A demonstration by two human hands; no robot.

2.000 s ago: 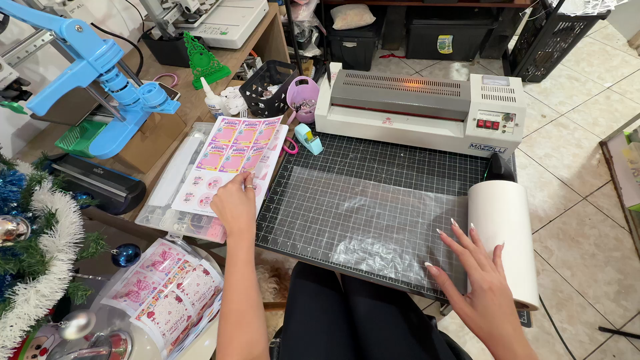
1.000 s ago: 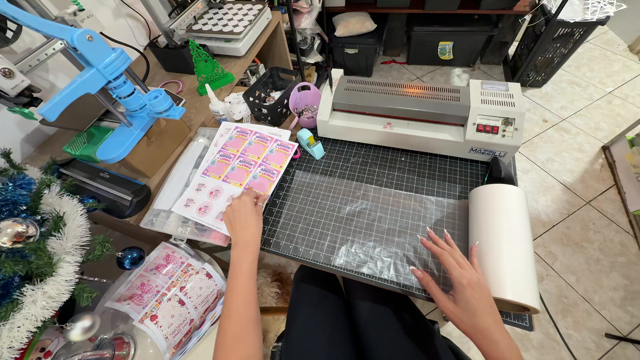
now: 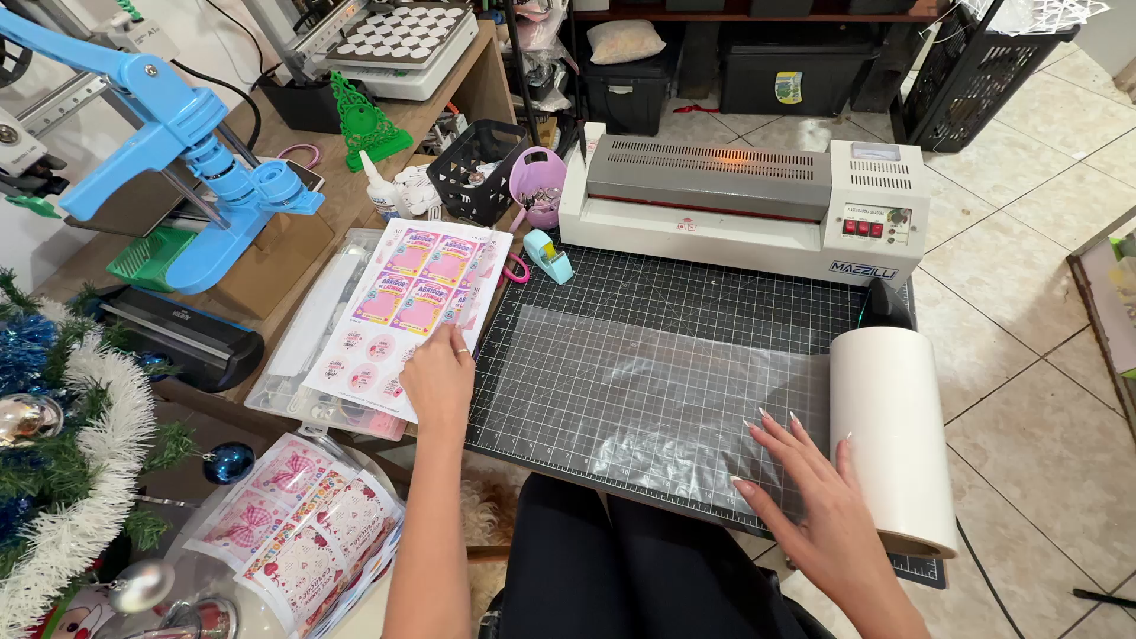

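My left hand [image 3: 439, 377] rests its fingertips on the right side of a stack of printed sheets [image 3: 404, 311] with pink and purple cards and round labels; whether it pinches a sheet is hard to tell. Under the stack lies a clear plastic organizer case [image 3: 311, 382]. My right hand [image 3: 803, 488], fingers spread, lies on a clear plastic film [image 3: 657, 382]. That film runs from a large roll [image 3: 892, 435] at the right across a black gridded cutting mat [image 3: 701, 288]. A white and grey laminator [image 3: 710, 182] stands along the mat's far edge, with an orange glow on its vents.
Behind the stack are a glue bottle [image 3: 383, 188], a black basket [image 3: 479, 169], a lilac cup [image 3: 537, 188], a tape dispenser [image 3: 548, 257] and pink-handled scissors [image 3: 516, 268]. A blue press [image 3: 200, 169] stands left. Laminated prints [image 3: 302, 532] and a decorated Christmas tree [image 3: 98, 444] are at lower left.
The top printed sheet has shifted and turned on the stack, so sheets beneath show along its right edge. My left hand has moved slightly right with it. My right hand stays on the film.
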